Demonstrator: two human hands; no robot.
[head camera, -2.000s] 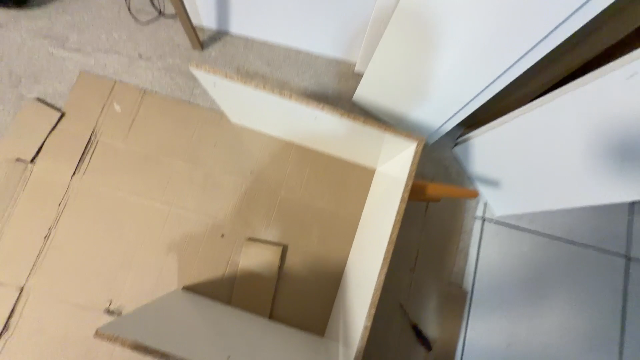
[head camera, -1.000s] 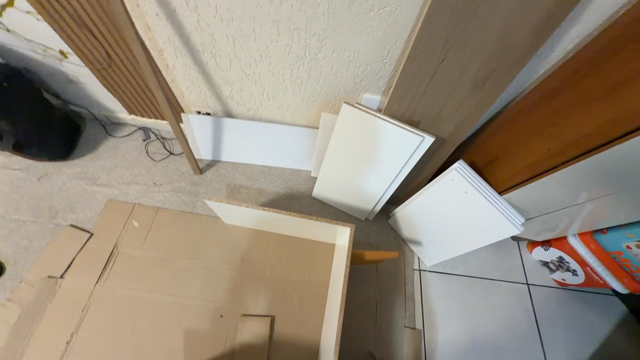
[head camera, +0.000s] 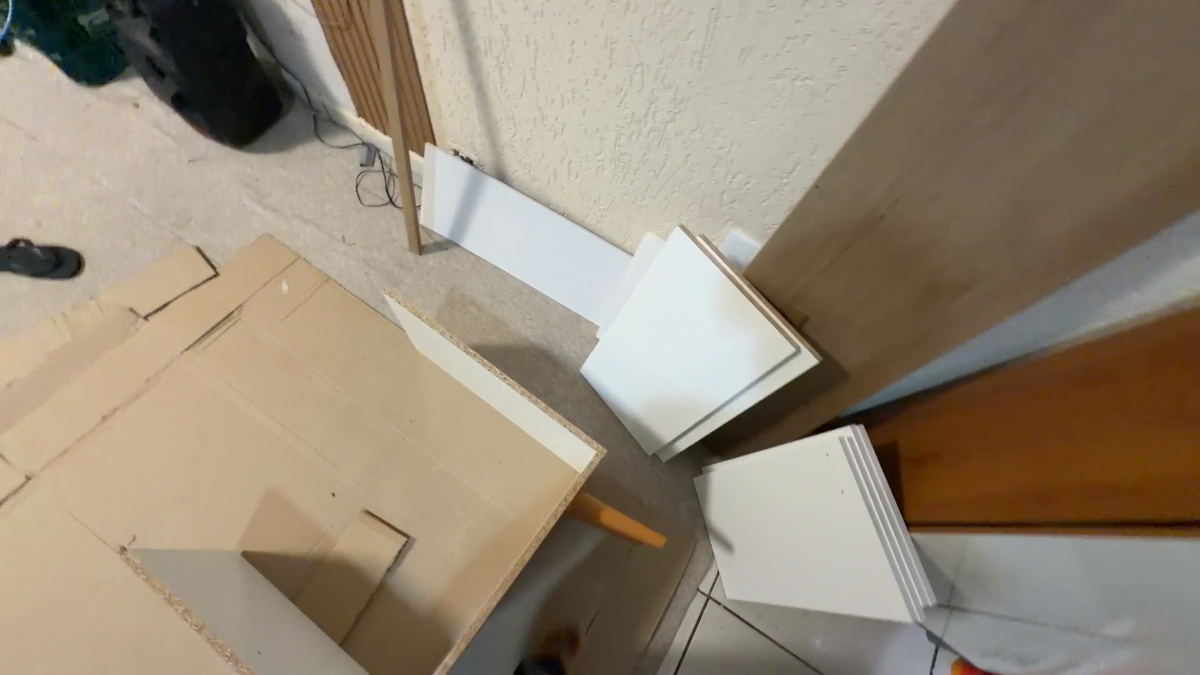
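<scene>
Neither of my hands shows in the head view. Below the middle, a three-sided frame of white-faced particleboard panels (head camera: 495, 386) stands on flattened cardboard (head camera: 187, 403). An orange-brown tapered wooden leg (head camera: 619, 521) sticks out from the outer side of its right panel. Inside the frame lies a small loose piece of cardboard (head camera: 361, 562). White panels (head camera: 694, 347) lean together at the wall, and a stack of several white boards (head camera: 806, 525) leans against a reddish-brown wooden surface (head camera: 1050, 431). A long white panel (head camera: 525, 239) rests along the wall's foot.
A broad brown wooden board (head camera: 956, 187) leans at the right, and a thin wooden strip (head camera: 398, 131) stands by a slatted panel. A black cable (head camera: 377, 183) lies near the wall. At the left are a dark bag-like object (head camera: 202, 70) and a black sandal (head camera: 39, 259).
The view has swung up and turned, bringing the wall, the dark object and the sandal into sight. The dark-handled tool seen beside the frame two seconds ago is no longer visible.
</scene>
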